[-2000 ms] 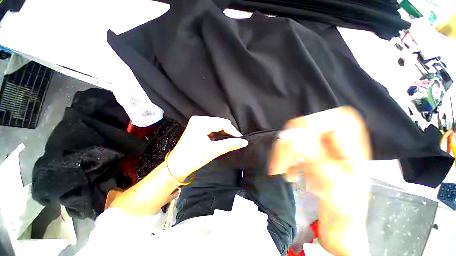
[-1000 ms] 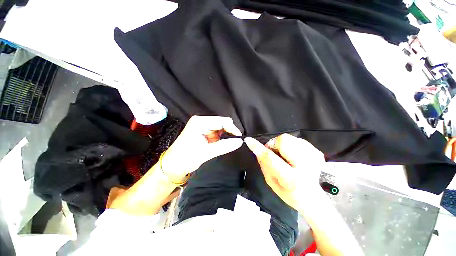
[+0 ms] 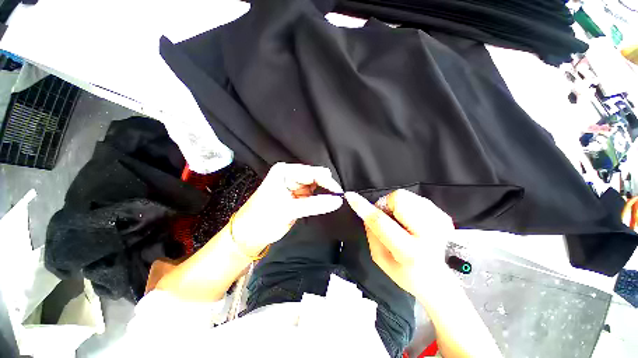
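Note:
A wide matte black garment piece (image 3: 392,112) lies over the white table and hangs over its front edge toward the lap. My left hand (image 3: 290,206) pinches its folded edge between thumb and fingertips. My right hand (image 3: 402,227) is just to the right, thumb and index fingertips meeting the left fingertips at the fold. No needle or thread can be made out between them. The folded edge runs right from the fingertips, above my right hand.
Behind lies a stack of black pieces (image 3: 476,21). Small notions (image 3: 605,143) and orange handles (image 3: 633,212) are at right. At left are a black crate (image 3: 38,122), a dark cloth heap (image 3: 119,210) and a whitish plastic bag (image 3: 204,150). A small black spool (image 3: 459,264) shows below the table.
My right hand, blurred and raised to the right two seconds ago, came in to the left fingertips by one second ago. Since then both hands have barely moved.

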